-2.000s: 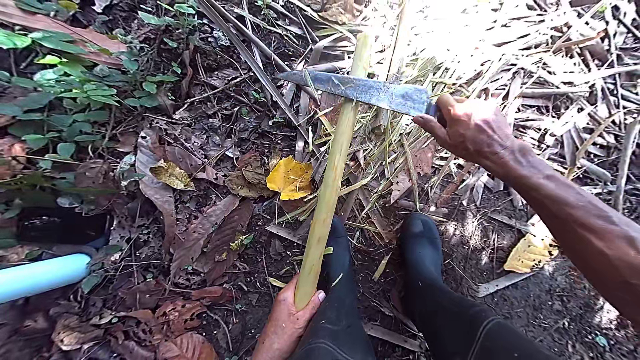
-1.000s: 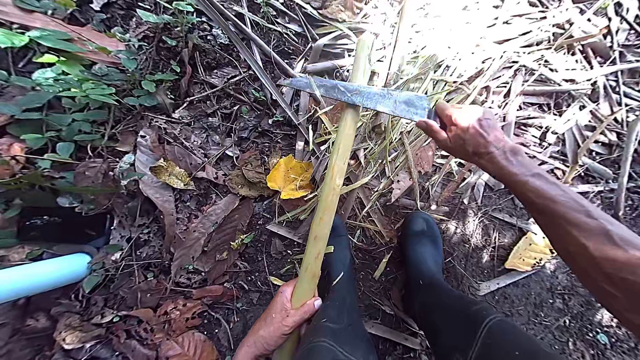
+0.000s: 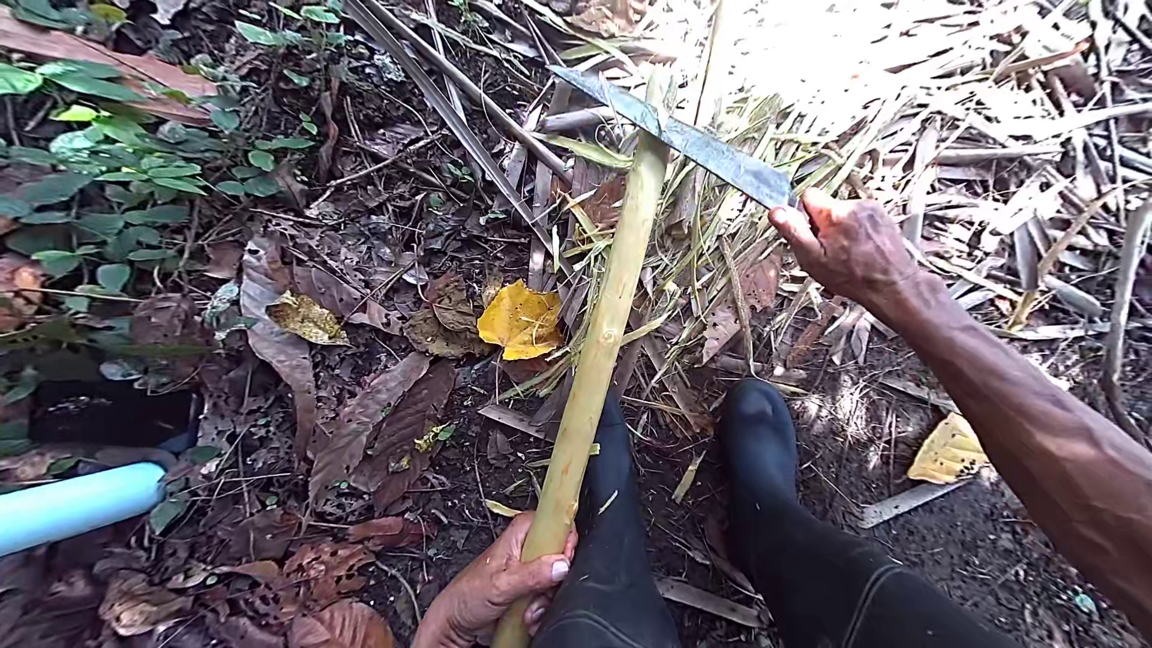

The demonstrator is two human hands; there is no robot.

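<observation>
My left hand [image 3: 508, 580] grips the lower part of a peeled, pale yellow-green wooden pole [image 3: 607, 333] beside my left leg. The pole slants up and away from me toward a heap of plant shavings. My right hand [image 3: 850, 243] is closed round the handle of a machete [image 3: 711, 153], and most of that handle is hidden by the fingers. The grey blade lies across the pole near its far end, with the tip pointing to the upper left. A strip of peel [image 3: 589, 151] sticks out left of the pole beside the blade.
Pale shavings and dry stalks [image 3: 981, 153] cover the ground ahead and to the right. Black rubber boots [image 3: 760, 441] stand at either side. A light blue cylindrical object [image 3: 76, 506] and a dark object [image 3: 112, 414] lie at left, near green plants [image 3: 117, 180]. A yellow leaf [image 3: 522, 320] lies left of the pole.
The machete blade has turned, its tip now further up and its handle end lower. My left hand grips the pole with the thumb across it; the pole's lower end has slid down past the hand.
</observation>
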